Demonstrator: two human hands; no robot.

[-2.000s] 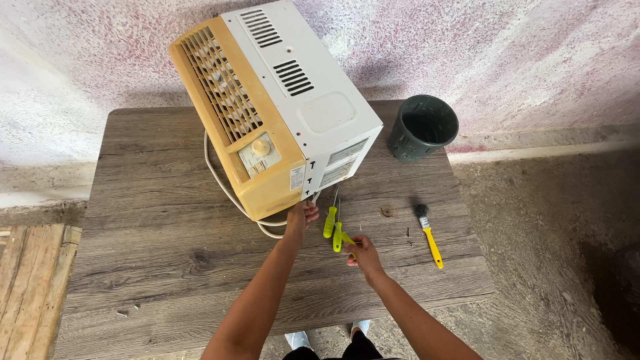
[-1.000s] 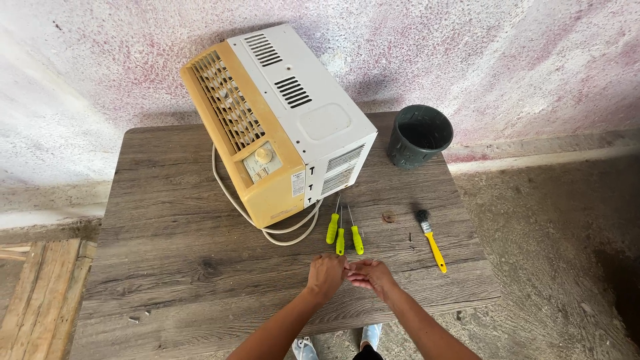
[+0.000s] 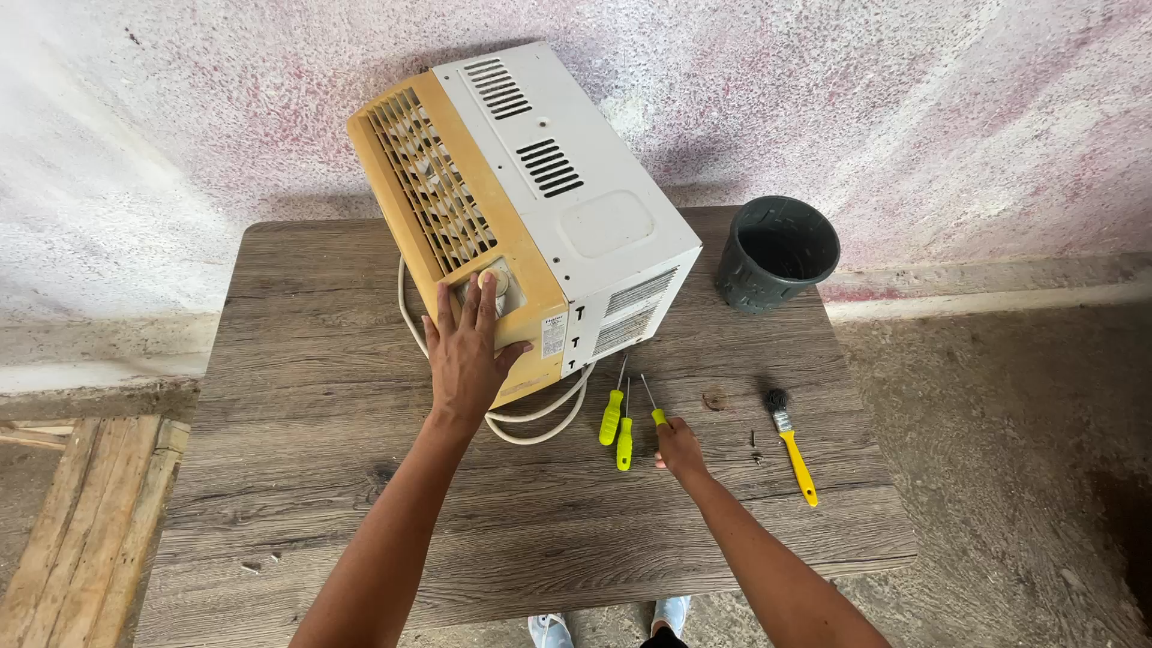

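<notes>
A window air conditioner [image 3: 603, 216] with a white metal case and a yellowed plastic front stands on the wooden table. My left hand [image 3: 468, 364] lies with spread fingers on its front, by the control knob [image 3: 492, 283], and holds nothing. My right hand [image 3: 679, 448] grips the yellow-green handle of a screwdriver [image 3: 659, 416], its tip pointing toward the unit. Two more screwdrivers with the same handles, one [image 3: 611, 418] farther left and one [image 3: 625, 445] in the middle, lie just beside it. A white power cord [image 3: 540, 439] loops under the unit's front corner.
A dark plastic pot [image 3: 765, 270] stands at the table's [image 3: 315, 486] back right. Toward the right lie a yellow-handled paintbrush [image 3: 797, 468], small screws [image 3: 757, 457] and a brownish ring mark [image 3: 714, 400]. Small pieces [image 3: 251, 568] lie front left. A wooden pallet [image 3: 81, 531] is at the left.
My hands were together near the table's front edge one second ago. The left has moved up onto the unit's front, and the right has taken hold of the rightmost screwdriver.
</notes>
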